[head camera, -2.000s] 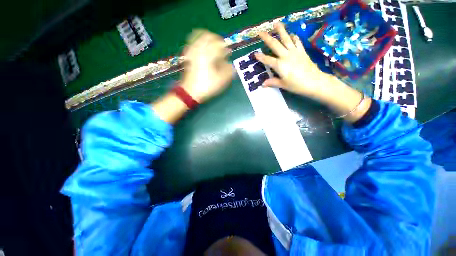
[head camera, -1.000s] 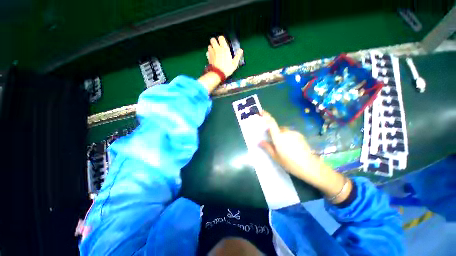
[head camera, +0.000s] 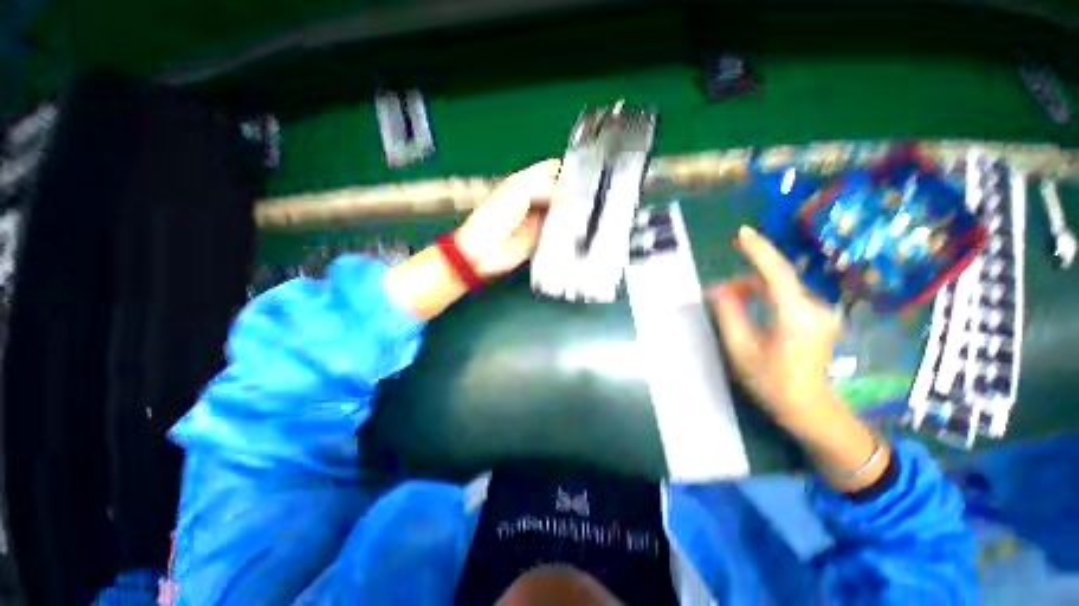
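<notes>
My left hand (head camera: 511, 223), with a red band on its wrist, holds a phone mid-frame assembly (head camera: 595, 201) by its left edge. The assembly is silver-white with a dark strip down the middle and is blurred. It is tilted, above the bench and the rail. My right hand (head camera: 775, 326) is blurred, to the right of the sticker sheet, with thumb and index finger apart. I cannot tell whether a small piece is between its fingers. The white sticker sheet (head camera: 690, 373) lies between the hands, with black shapes at its far end.
A red-rimmed bin (head camera: 954, 278) of blue scraps stands at the right. Beside it lie spare sticker sheets (head camera: 992, 310) and a white tool (head camera: 1057, 223). Beyond the pale rail (head camera: 367, 204), the green conveyor (head camera: 497, 124) carries another phone assembly (head camera: 405, 128). A black stack (head camera: 124, 320) stands at the left.
My left hand has come back from the conveyor, now holding a phone assembly. My right hand has moved off the sticker sheet to its right. The camera view has shifted.
</notes>
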